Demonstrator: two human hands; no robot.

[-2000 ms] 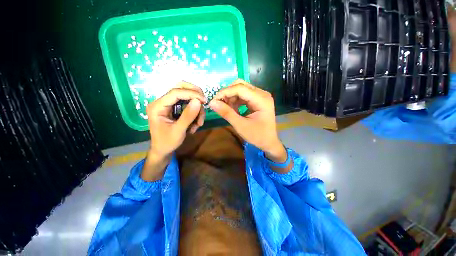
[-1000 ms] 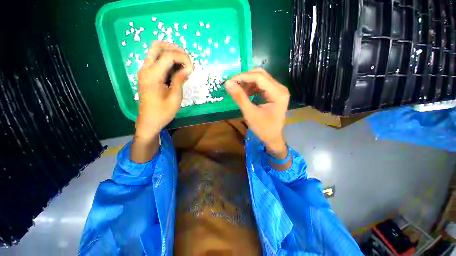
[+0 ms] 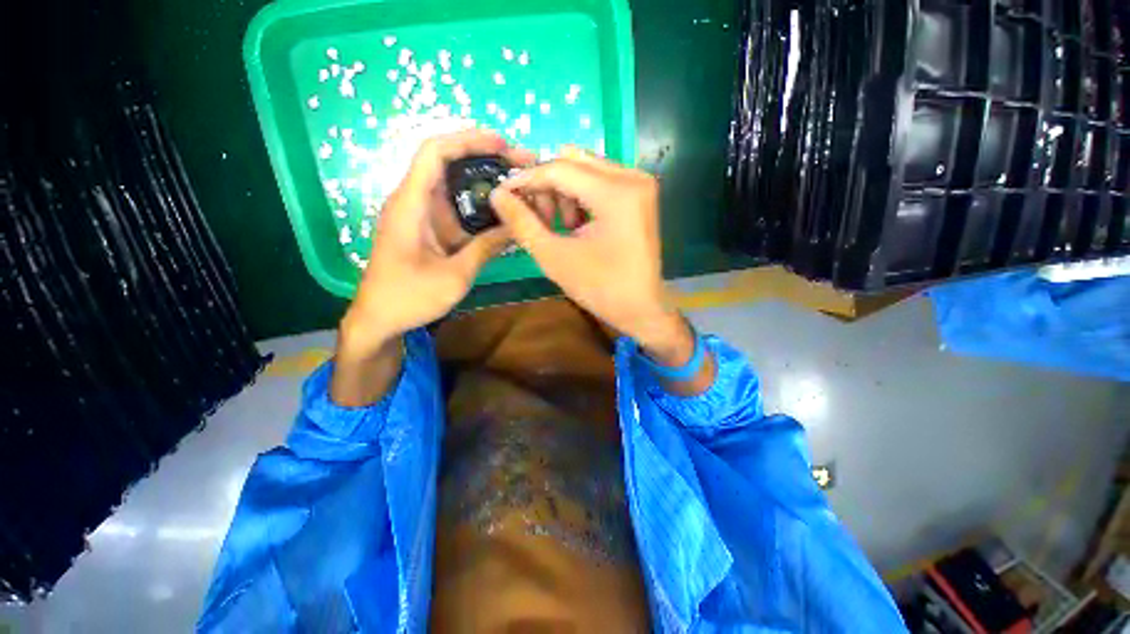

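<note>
My left hand (image 3: 415,248) holds a black rounded device housing (image 3: 476,195) between thumb and fingers, over the near part of the green tray. A greenish-grey area and pale markings show on its upper face. My right hand (image 3: 589,229) meets it from the right, thumb and index fingertips pinched together at the housing's face. A tiny whitish bit seems to show at those fingertips, but it is too small to tell clearly. The green tray (image 3: 623,93) lies beneath, with many small white parts (image 3: 418,77) scattered in it.
Stacked black trays (image 3: 93,285) stand at the left. More black blister trays (image 3: 942,143) stand at the right, with rectangular pockets facing me. A blue sleeve or garment (image 3: 1035,320) of another person shows at the right. A crate with red and black items (image 3: 979,588) is on the floor, lower right.
My hands were apart over the tray one second ago. Now they have come together, and the housing's face has turned into view in my left hand. The view has shifted slightly.
</note>
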